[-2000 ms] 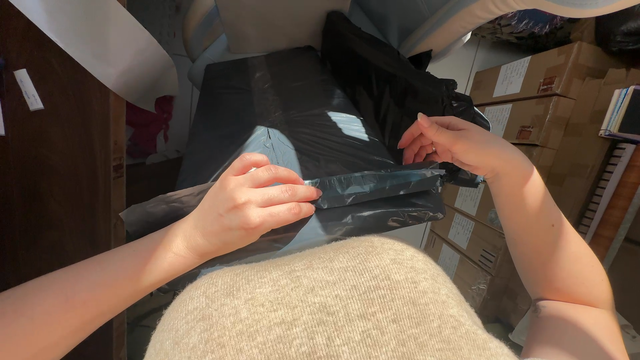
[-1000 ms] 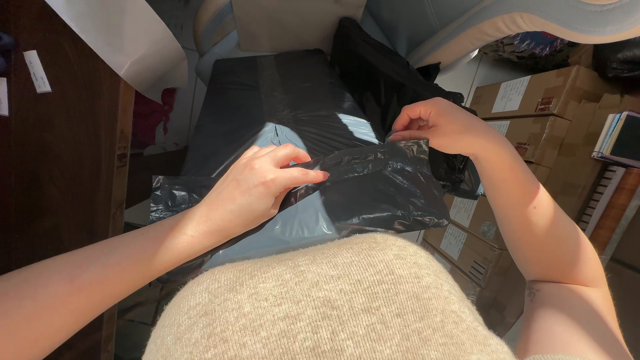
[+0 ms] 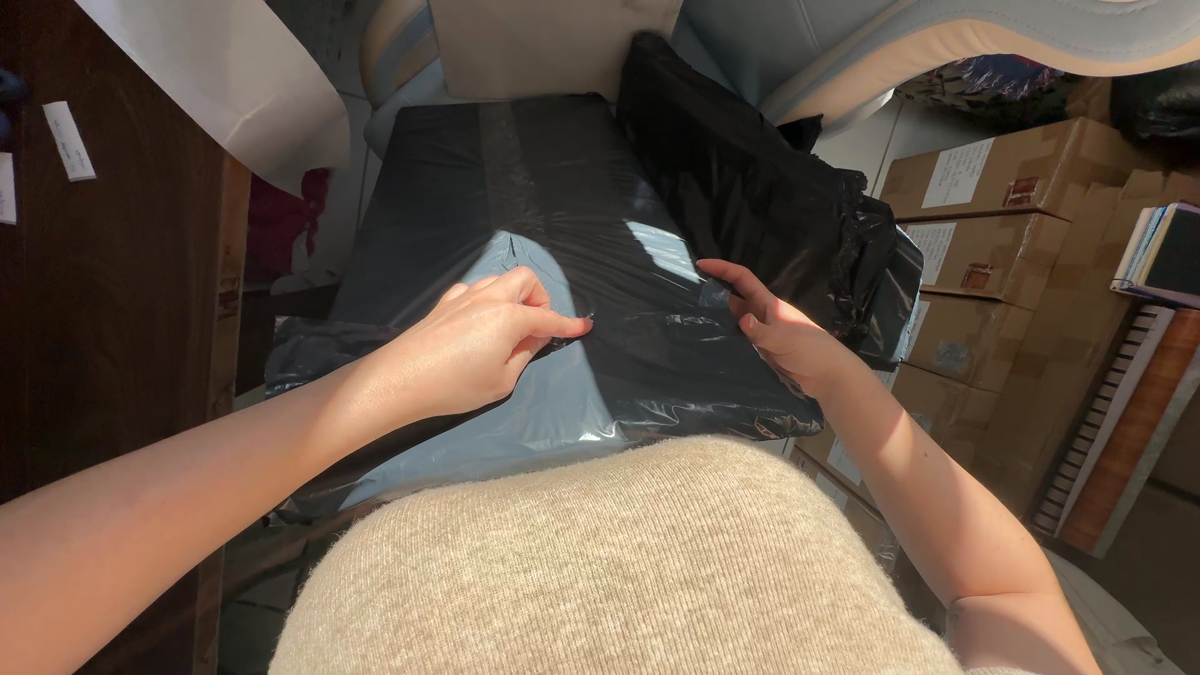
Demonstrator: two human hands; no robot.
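A large flat package wrapped in black plastic (image 3: pixel 562 187) lies in front of me, with clear tape running along its far part. My left hand (image 3: pixel 497 333) rests over its near left part, thumb pressed on the film near the middle. At the package's right side is my right hand (image 3: pixel 764 319), its thumb and fingers at the edge of the wrap beside a small shiny strip. Whether it grips the film I cannot tell. Another piece of crumpled black plastic (image 3: pixel 750 187) lies along the right side of the package.
Cardboard boxes (image 3: pixel 984 178) with labels are stacked at the right, beside books (image 3: pixel 1162 248). A dark wooden table (image 3: pixel 112 309) with small paper slips stands at the left. A light blue and beige padded chair (image 3: pixel 806 47) is behind the package.
The raised flap of black film that both hands held near me now lies flat over the package. My right hand has moved down along its right edge.
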